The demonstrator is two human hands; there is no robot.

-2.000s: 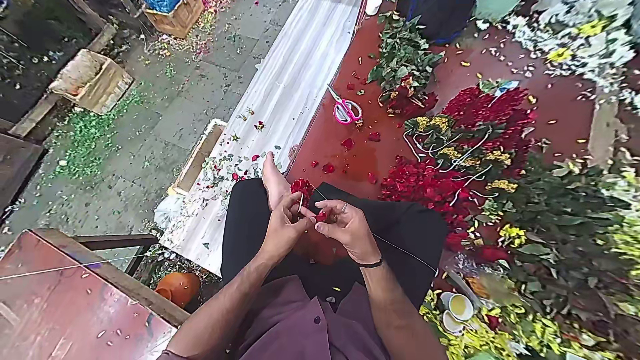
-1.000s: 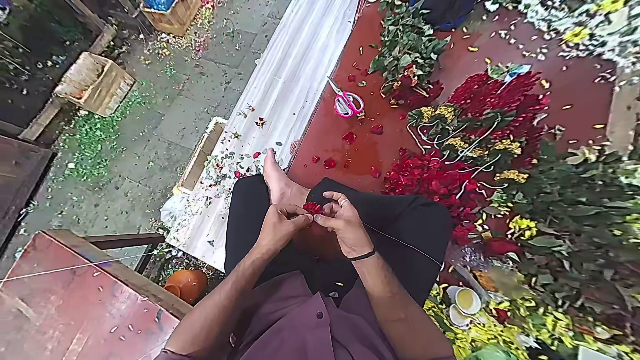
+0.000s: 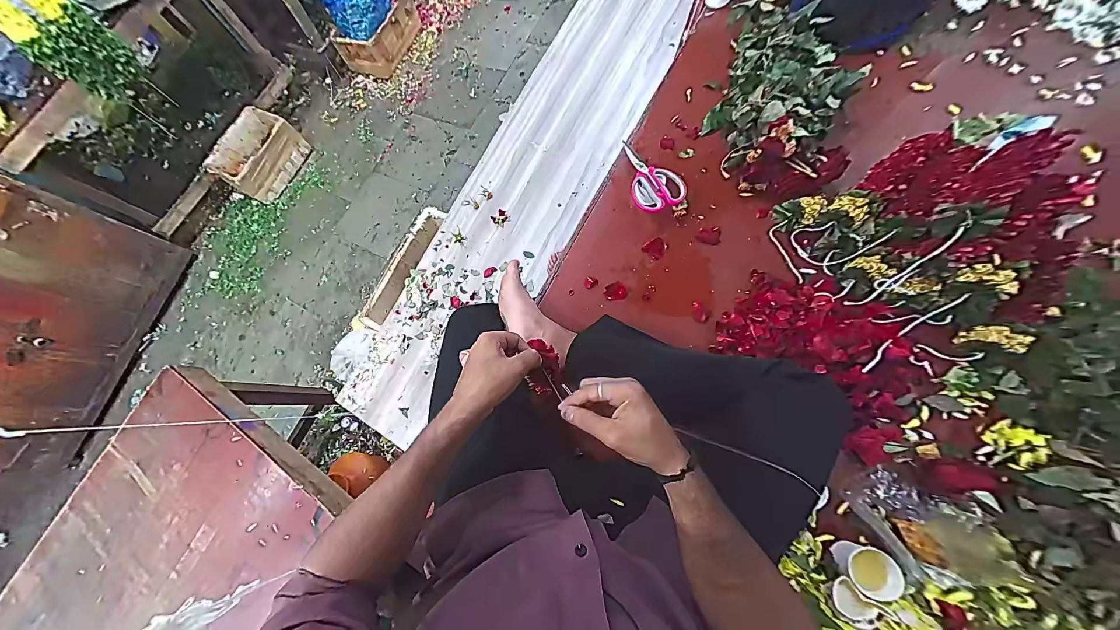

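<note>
Over my lap, my left hand [image 3: 492, 372] pinches red flower petals [image 3: 544, 357] between thumb and fingertips. My right hand [image 3: 623, 418], with a ring and a dark wristband, pinches a thin needle [image 3: 553, 383] just right of the petals. A pale thread [image 3: 752, 455] runs from near my right hand across the dark trouser leg. Pink-handled scissors [image 3: 654, 185] lie with blades apart on the red surface ahead. A heap of red petals [image 3: 801, 328] lies to the right, beside garlands with yellow flowers [image 3: 910, 278] and white strings.
A white cloth strip [image 3: 560, 131] with scattered petals runs ahead. Leafy stems [image 3: 779, 79] lie beyond the scissors. Two cups [image 3: 875, 573] stand at lower right among yellow flowers. A reddish tabletop [image 3: 166, 499] is at lower left, near an orange pot [image 3: 357, 472]. Wooden crates [image 3: 258, 157] stand on the paving.
My hands were close together over the red petals; now they are farther apart, with the needle showing between them.
</note>
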